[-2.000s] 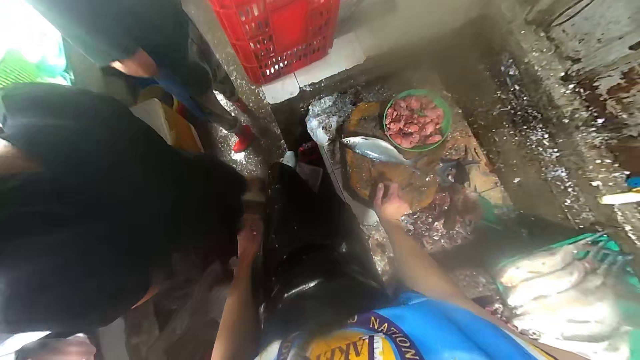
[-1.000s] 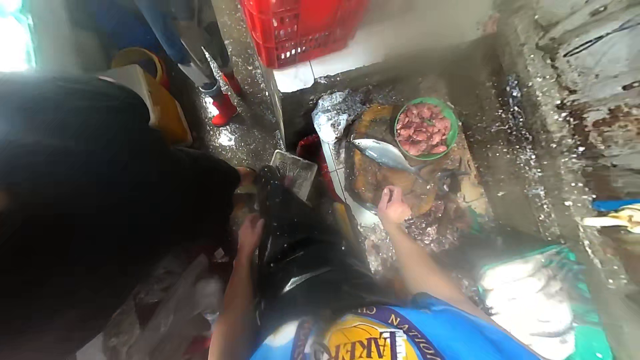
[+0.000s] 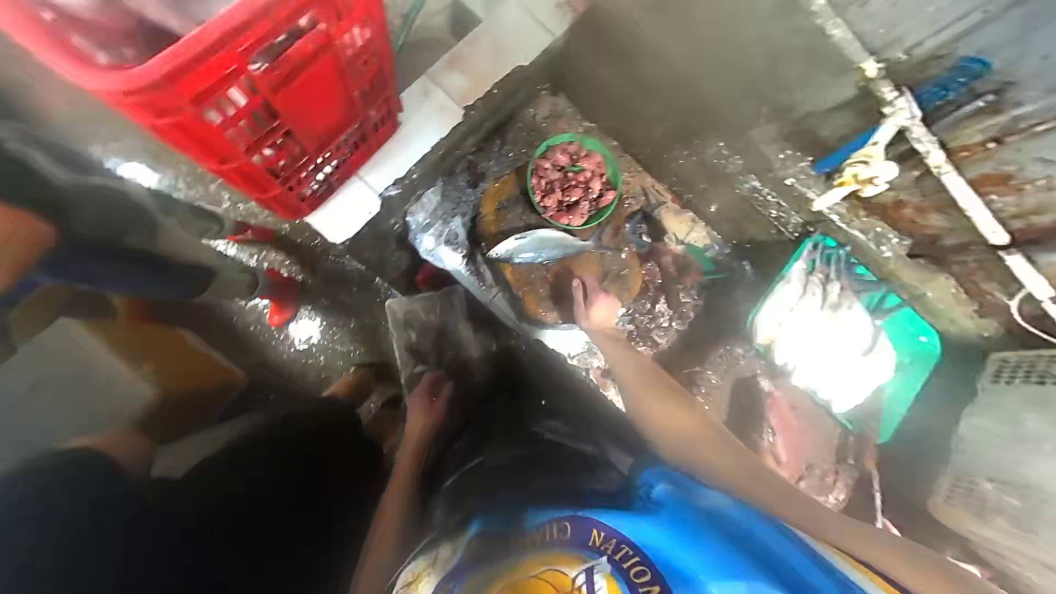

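Note:
A silvery whole fish lies across a round, worn chopping block. My right hand rests at the block's near edge, just below the fish; its fingers are blurred and whether it holds anything cannot be told. Behind the fish stands a green-rimmed bowl of cut reddish fish pieces. At the lower left, my left hand is at the near end of a greyish rectangular tray or box and appears to grip its edge. Crumpled clear plastic lies left of the block.
A red plastic crate stands at the upper left. Beside it is a person in red boots; another person in dark clothing is close on my left. A green basket of pale fish stands at the right, near a white pipe.
The greyish tray, apart from my left hand one second ago, is now at that hand. My right hand remains beside the block. The view has shifted.

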